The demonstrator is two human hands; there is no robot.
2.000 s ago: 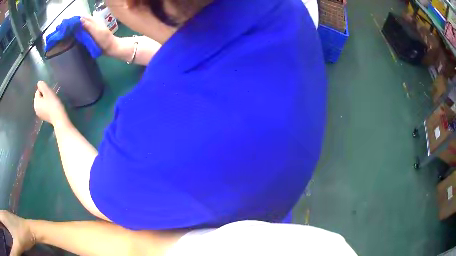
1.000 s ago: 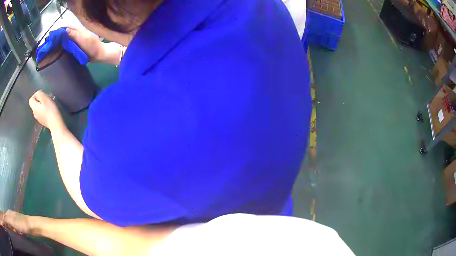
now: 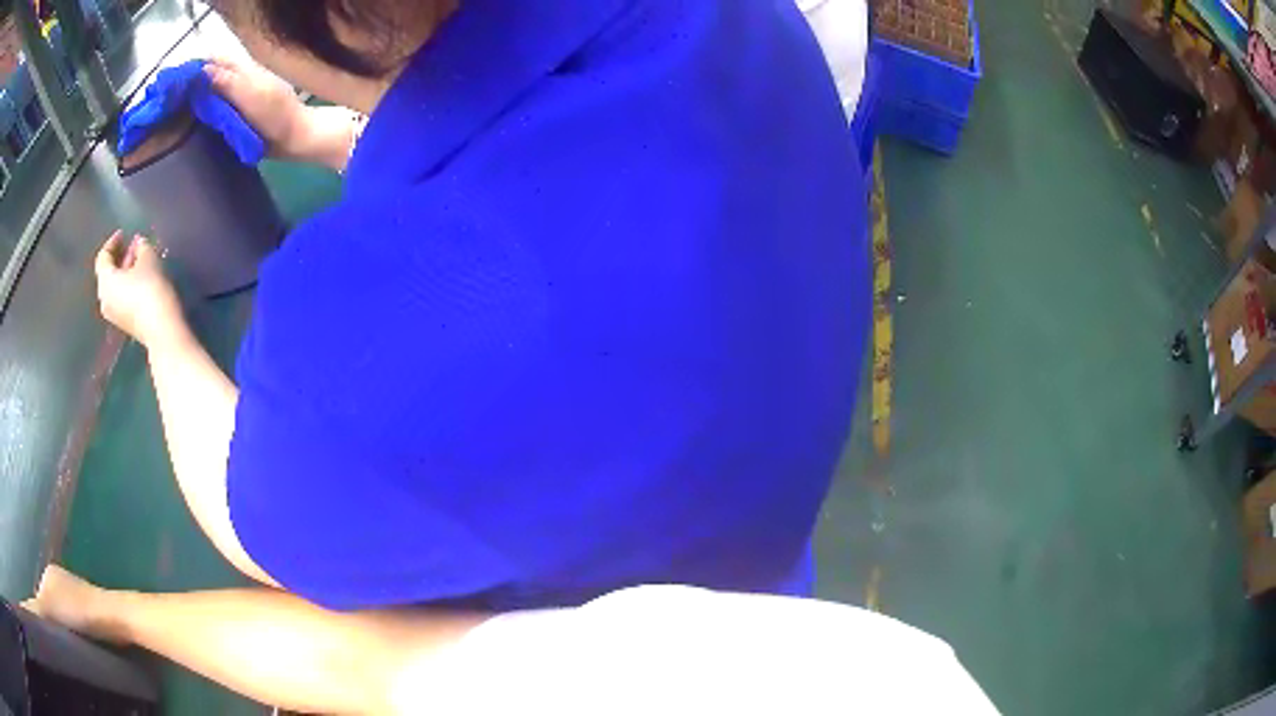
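Note:
A grey speaker with a dark end (image 3: 87, 671) is cut off by the lower left corner. My right hand (image 3: 77, 604) is at its upper edge, at the end of my bare forearm and white sleeve. The fingers are small and partly hidden, but the hand appears to hold the speaker. My left hand is out of the picture.
A person in a blue shirt (image 3: 546, 322) fills the middle, close beside my arm. This person holds a blue cloth (image 3: 182, 105) on another grey speaker (image 3: 210, 217). A blue crate (image 3: 926, 87), black box (image 3: 1140, 84) and cartons (image 3: 1243, 343) stand on the right.
My right hand has shifted slightly up and right, and more of the speaker beside it shows. The neighbour's near hand has opened a little. The view has shifted slightly.

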